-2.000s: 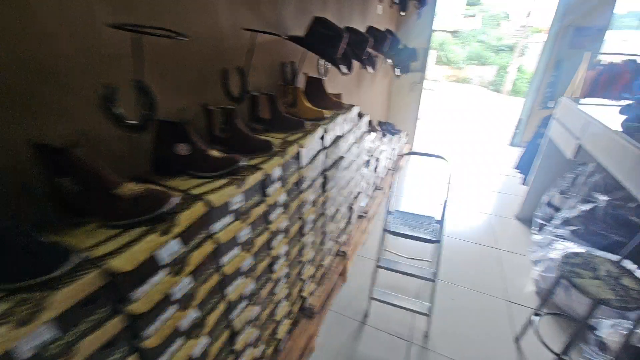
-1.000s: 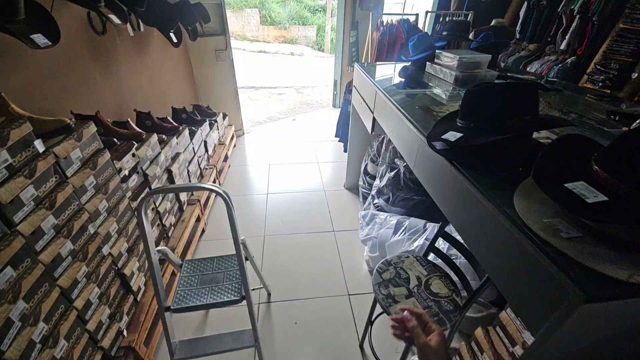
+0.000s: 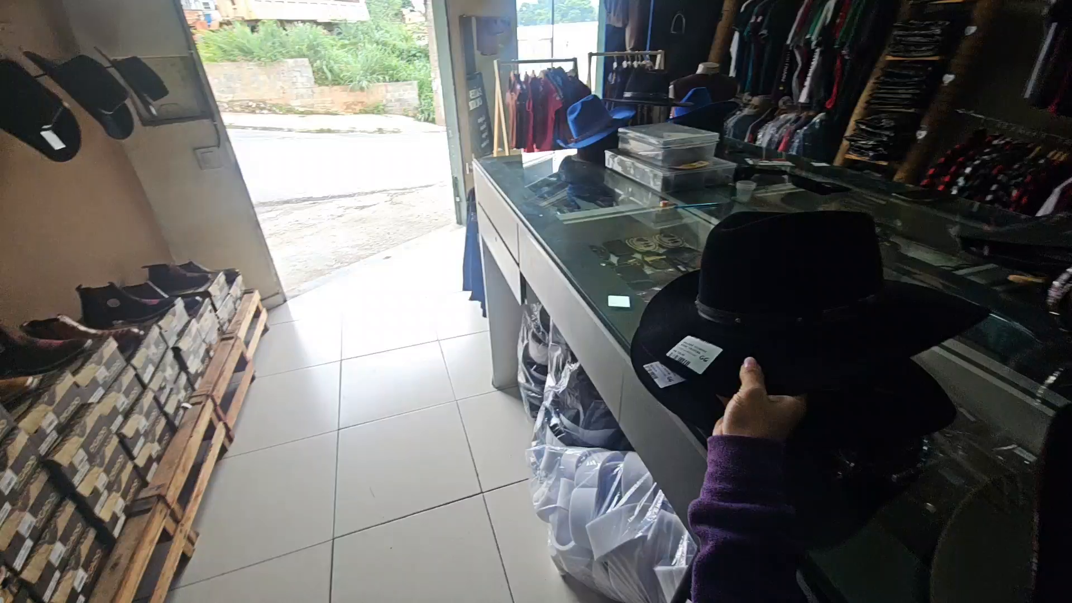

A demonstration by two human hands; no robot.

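Observation:
My left hand (image 3: pixel 758 406), at the end of a purple sleeve, grips the near brim edge of a black felt cowboy hat (image 3: pixel 787 268), thumb on top and fingers hidden below. A white printed tag (image 3: pixel 695 354) lies on that brim. Directly under it another dark hat brim (image 3: pixel 657 356) shows, with a second tag. Both hats are over the glass-topped counter (image 3: pixel 569 251); whether the upper one touches the lower is too dark to tell. My right hand is out of view.
Clear plastic boxes (image 3: pixel 668 155) and a blue hat (image 3: pixel 593 120) stand farther along the counter. Plastic-wrapped goods (image 3: pixel 595 502) sit beneath it. At left, shoeboxes (image 3: pixel 84 444) topped with boots rest on wooden pallets (image 3: pixel 159 502). Hats (image 3: pixel 46 117) hang on the wall.
The view has swung right toward the counter. One second ago a hand was low, near the stool, apart from the hats; now my left hand is on the hat's brim.

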